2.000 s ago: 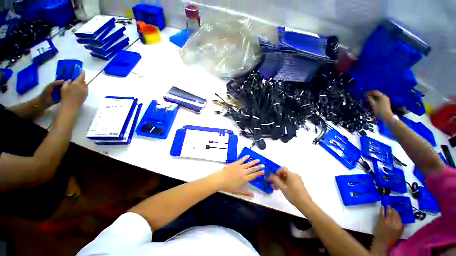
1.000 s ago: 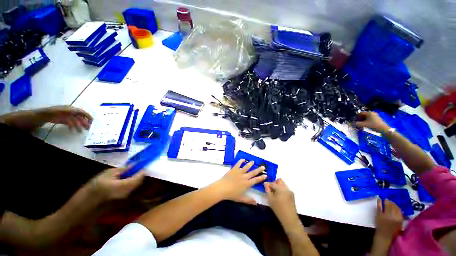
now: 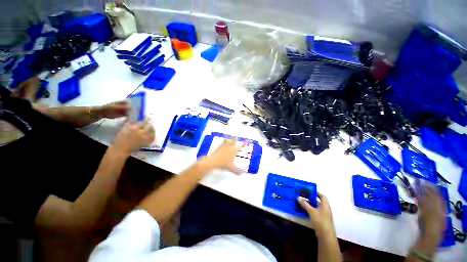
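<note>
A blue blister tray (image 3: 290, 194) lies near the table's front edge. Two cable ends show in its left slots and a black coil at its right end. My right hand (image 3: 318, 211) grips the tray's right edge, thumb by the coil. My left hand (image 3: 224, 155) is slightly blurred, fingers spread over the printed card (image 3: 252, 157), a white face with blue edges left of the tray. The hand hides part of the card; whether it presses on it is unclear.
A black cable pile (image 3: 307, 120) lies behind the tray. More filled trays (image 3: 376, 194) lie right, by another worker's blurred hand (image 3: 429, 210). Left, a person in black holds a pack (image 3: 137, 106) above stacked packs. A dark case (image 3: 216, 111) and clear bag (image 3: 251, 61) are mid-table.
My left hand has moved left from the tray onto the card. The tray is now uncovered, its right edge in my right hand. The left neighbour now holds a pack upright. The view has shifted.
</note>
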